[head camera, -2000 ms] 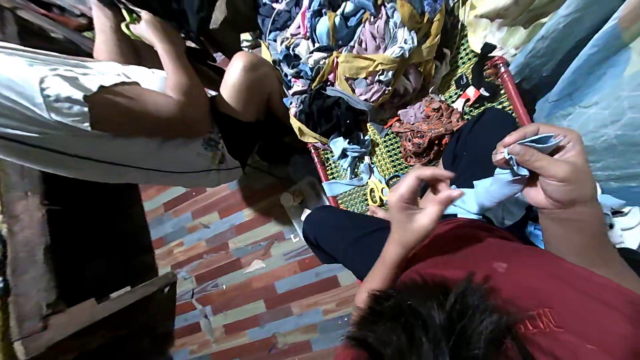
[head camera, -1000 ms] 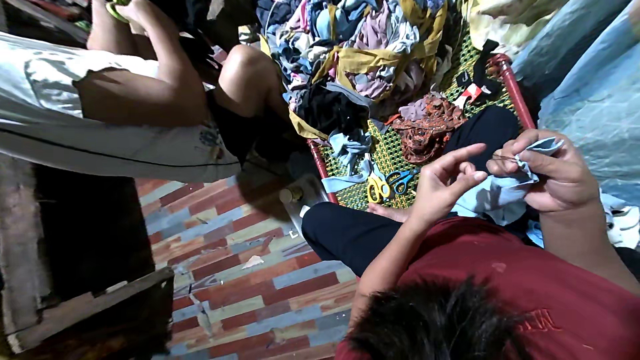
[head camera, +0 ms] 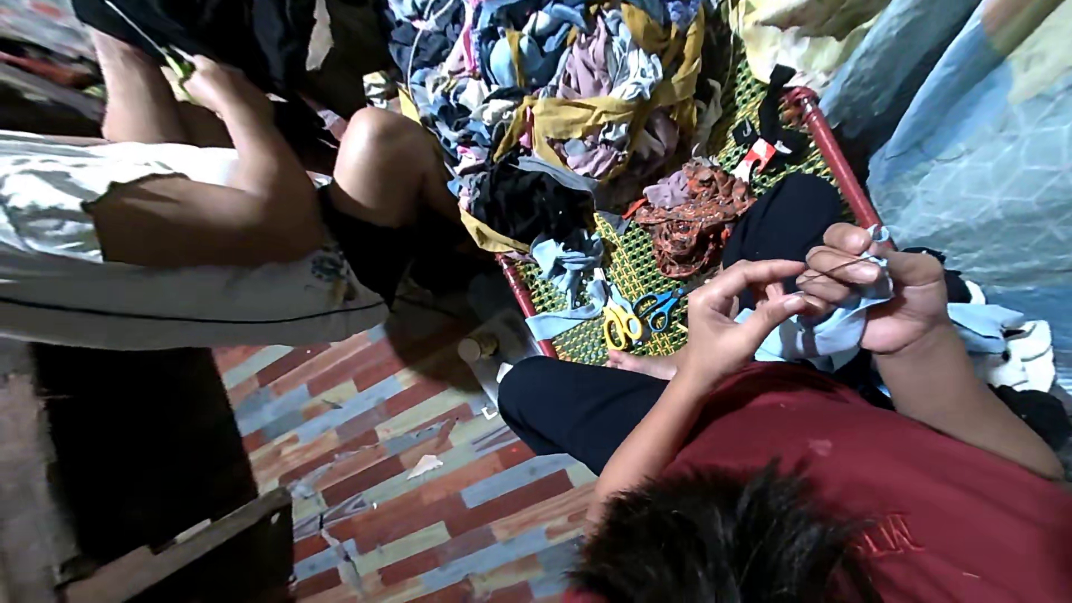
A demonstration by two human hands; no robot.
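Note:
My right hand (head camera: pixel 896 293) grips a light blue cloth strip (head camera: pixel 846 327), which hangs over the lap of the red shirt and dark trousers. My left hand (head camera: pixel 729 318) is just left of it, thumb and forefinger close to the right hand's fingers. A thin dark line, perhaps thread, runs from the left fingertip area across the right fingers; whether the left fingers pinch it is unclear. Scissors with yellow handles (head camera: pixel 622 325) and scissors with blue handles (head camera: pixel 660 310) lie on the woven green and yellow seat, beside light blue scraps (head camera: pixel 568 264).
A large heap of cloth scraps (head camera: pixel 578 109) and an orange-brown patterned cloth (head camera: pixel 693 219) cover the seat's far part. Its red metal frame (head camera: pixel 837 159) runs along the right. At left sits another person (head camera: pixel 201 201), a green-handled tool in hand. Blue sheeting (head camera: pixel 971 167) hangs at right.
The left hand has moved right, close to the right hand. The blue-handled scissors, partly covered two seconds ago, show beside the yellow-handled ones. The other person's hand has shifted slightly.

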